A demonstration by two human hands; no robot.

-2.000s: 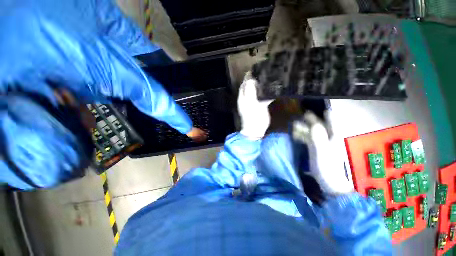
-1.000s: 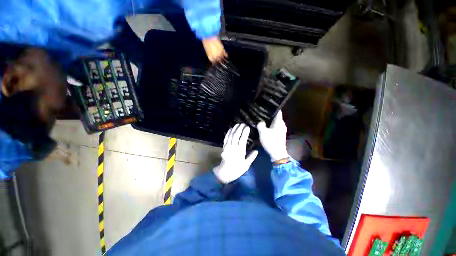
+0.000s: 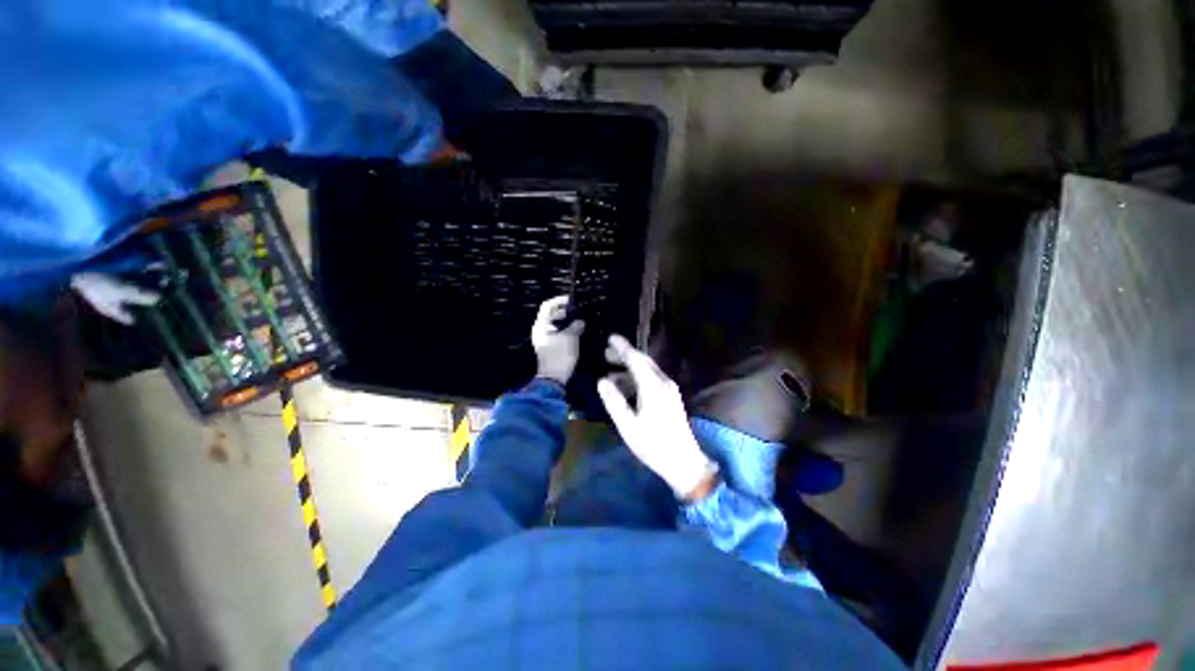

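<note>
The black turnover box point(image 3: 661, 171) stands on the floor in front of me. Dark soldering carriers point(image 3: 505, 256) with rows of pale marks lie inside it; their outlines are hard to tell apart. My gloved left hand point(image 3: 557, 341) is at the box's near right part, its fingers curled on the lower end of a dark upright carrier edge. My gloved right hand point(image 3: 653, 413) is just right of it over the box's near right corner, empty, with fingers apart and slightly bent.
A person in a blue smock point(image 3: 197, 118) leans in from the left, with a carrier of green boards point(image 3: 236, 302) beside the box. A metal bench point(image 3: 1088, 433) with a red tray edge point(image 3: 1062, 659) is at right. Black stacked boxes point(image 3: 701, 29) stand behind. Yellow-black tape point(image 3: 308, 511) marks the floor.
The carrier my hands brought from the bench side is now down in the box. My right hand has let go and drawn back. The other person's board-filled carrier has tilted.
</note>
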